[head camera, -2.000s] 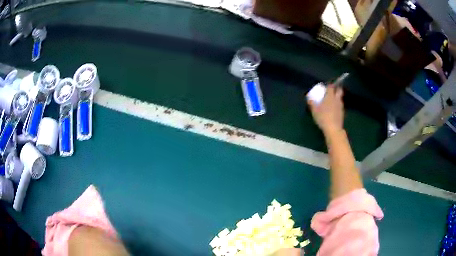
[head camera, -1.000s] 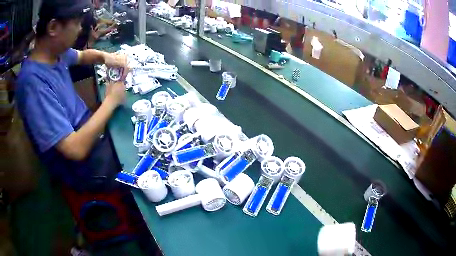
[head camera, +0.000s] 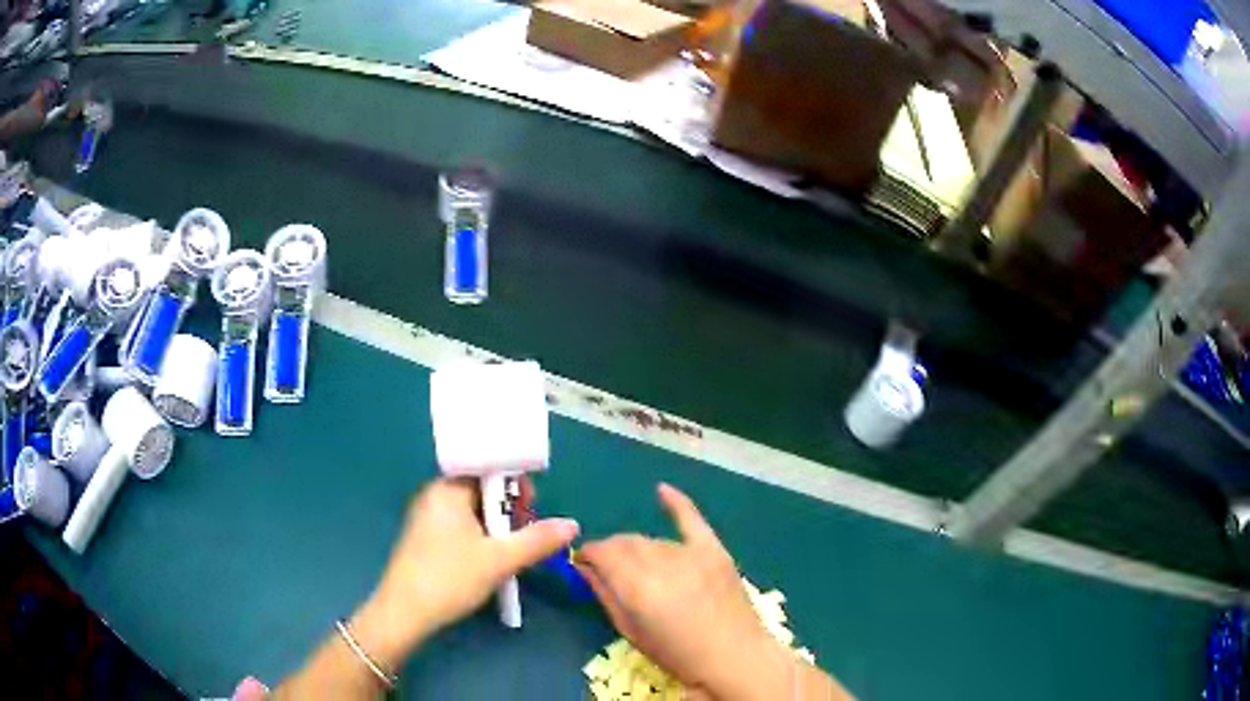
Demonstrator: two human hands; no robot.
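A part-assembled white fan [head camera: 489,422] is held upright over the green bench, its drum head up and its narrow handle edge-on. My left hand [head camera: 459,551] grips the handle. A blue battery [head camera: 568,575] hangs out beside the handle. My right hand [head camera: 661,589] is at the battery, thumb and fingertips together on a tiny yellow piece, likely a foam pad, with the index finger raised. A pile of pale yellow pads [head camera: 633,674] lies under my right hand and is partly hidden by it.
Waiting fans [head camera: 137,431] crowd the bench at left. Beyond the pale metal edge [head camera: 631,418], the dark green conveyor [head camera: 658,315] carries spaced fans [head camera: 468,247] [head camera: 886,404]. A slanting metal post [head camera: 1097,411] stands at right. Cardboard boxes [head camera: 809,96] are across the belt.
The view has swung back from the left to the bench. Both my hands now show, with the fan in my left hand; a second earlier only a white fan head showed at the bottom edge.
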